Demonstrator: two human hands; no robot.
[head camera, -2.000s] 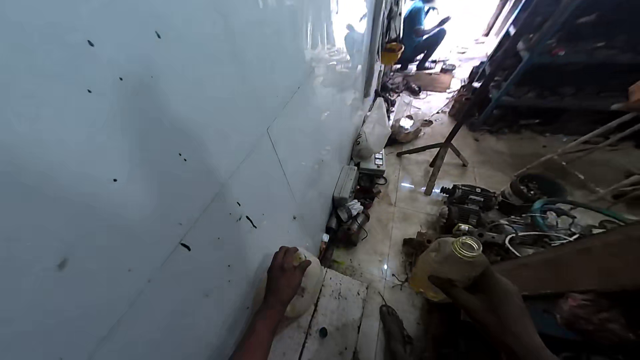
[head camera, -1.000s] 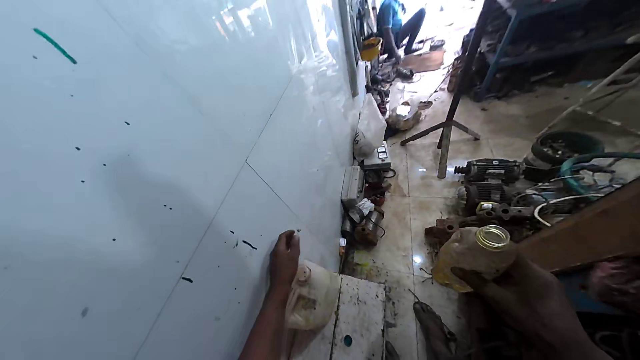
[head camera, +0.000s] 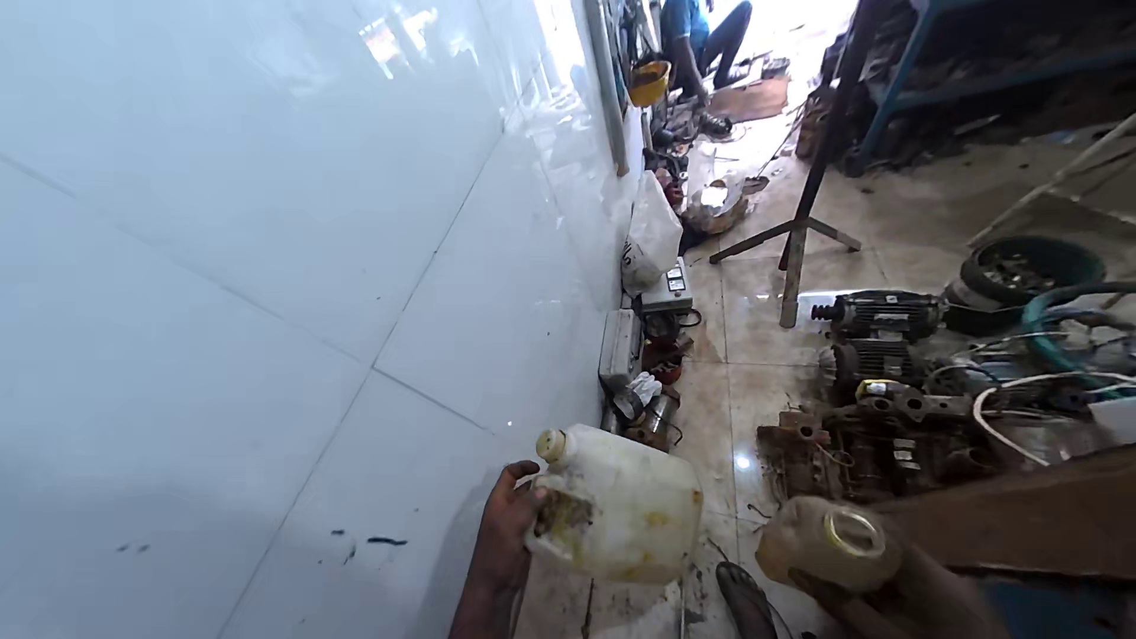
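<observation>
My left hand (head camera: 508, 524), low at the centre beside the tiled wall, grips a translucent plastic jerrycan (head camera: 635, 510) by its handle side. The jerrycan is tilted, with a yellowish cap (head camera: 551, 445) at its upper left and brown and yellow stains on its body. At the lower right my right hand (head camera: 874, 595) is wrapped around a cloudy plastic jar (head camera: 803, 541). The jar's round mouth is uncapped and faces up, and its sides look amber. Some of my right fingers are hidden behind the jar.
Electric motors (head camera: 892, 313) and rusty metal parts (head camera: 803, 453) lie on the right. A metal stand (head camera: 794, 240) is farther ahead. Along the wall are a white bag (head camera: 655, 226), a grey box (head camera: 620, 346) and small parts. A person (head camera: 697, 40) sits near the bright doorway.
My left hand has lifted the jerrycan from the white surface by the wall and tilted it. The right hand still holds the jar. The view has shifted.
</observation>
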